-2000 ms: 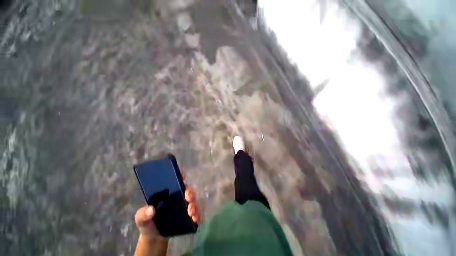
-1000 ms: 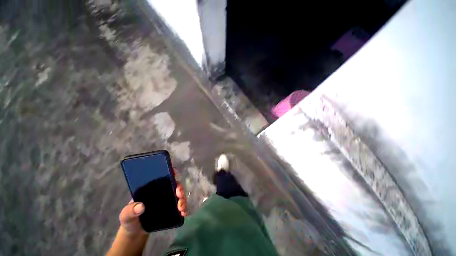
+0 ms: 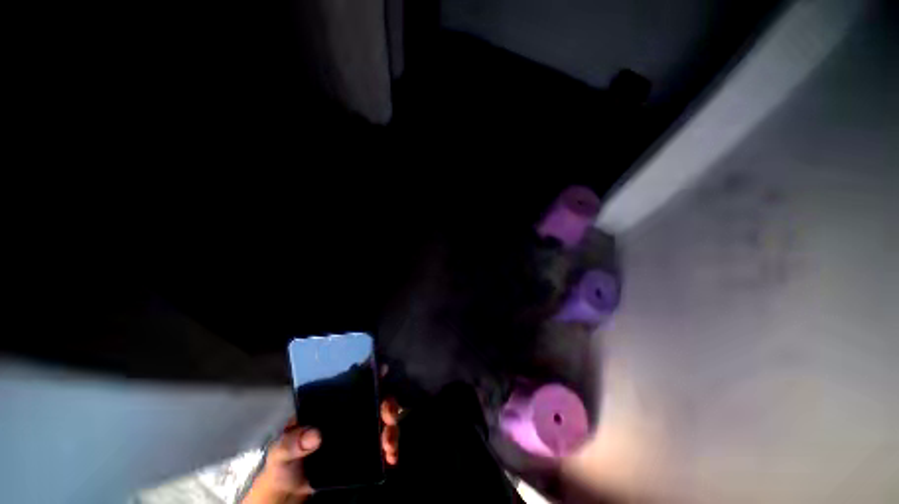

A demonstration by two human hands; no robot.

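Observation:
My left hand point(image 3: 286, 463) holds a smartphone point(image 3: 338, 413) upright at the bottom, left of centre. The thumb lies over the phone's left edge and the fingertips wrap round its right edge. The screen is dark, with a pale blue reflection across its top. My right hand is not in view.
Several pink and purple cylinders with centre holes stand along the right wall, the nearest point(image 3: 557, 419) at lower right. A pale wall point(image 3: 729, 295) fills the right side. A light surface point(image 3: 128, 423) crosses lower left. The upper left and middle are too dark to read.
The view has passed from the bright stained concrete floor into a dark space. The pink cylinders are nearer and more of them show. The phone stays in my left hand, now slightly lower and further right.

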